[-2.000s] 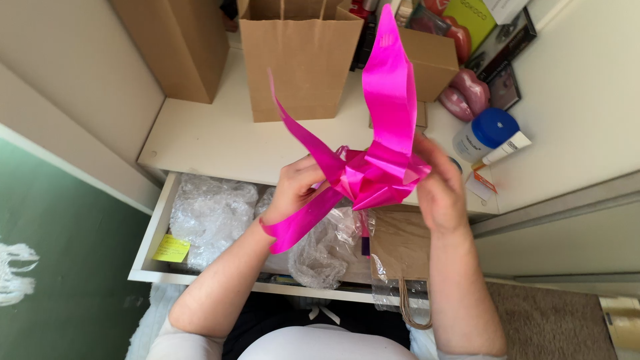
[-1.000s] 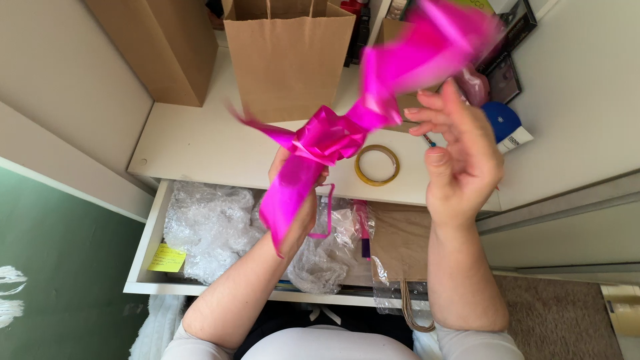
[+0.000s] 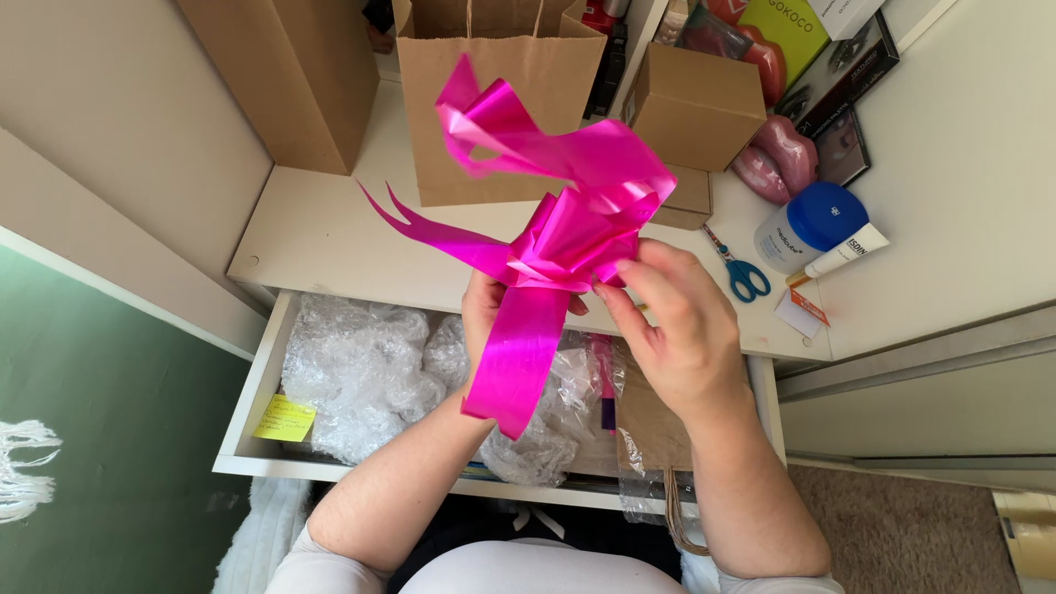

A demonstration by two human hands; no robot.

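A glossy magenta pull-bow ribbon (image 3: pixel 565 247) is held up over the front edge of the white shelf, its loops bunched in the middle. One broad tail hangs toward me, a forked tail points left, and a long twisted one rises at the back. My left hand (image 3: pixel 487 318) grips the bow from below and is partly hidden behind the hanging tail. At the bow's right side, my right hand (image 3: pixel 681 322) pinches a loop's lower edge between thumb and fingers.
Below the hands, an open white drawer (image 3: pixel 289 466) holds bubble wrap (image 3: pixel 359 371), a yellow note (image 3: pixel 285 419) and a flat paper bag (image 3: pixel 656 412). Behind stand a kraft paper bag (image 3: pixel 495 107) and a cardboard box (image 3: pixel 697 103). Blue-handled scissors (image 3: pixel 747 279) lie right, near a blue-lidded jar (image 3: pixel 813 223).
My right hand, apart from the ribbon a second ago, is back at the bow. The long upper tail has swung from the upper right to the left. The tape roll seen earlier is now mostly hidden.
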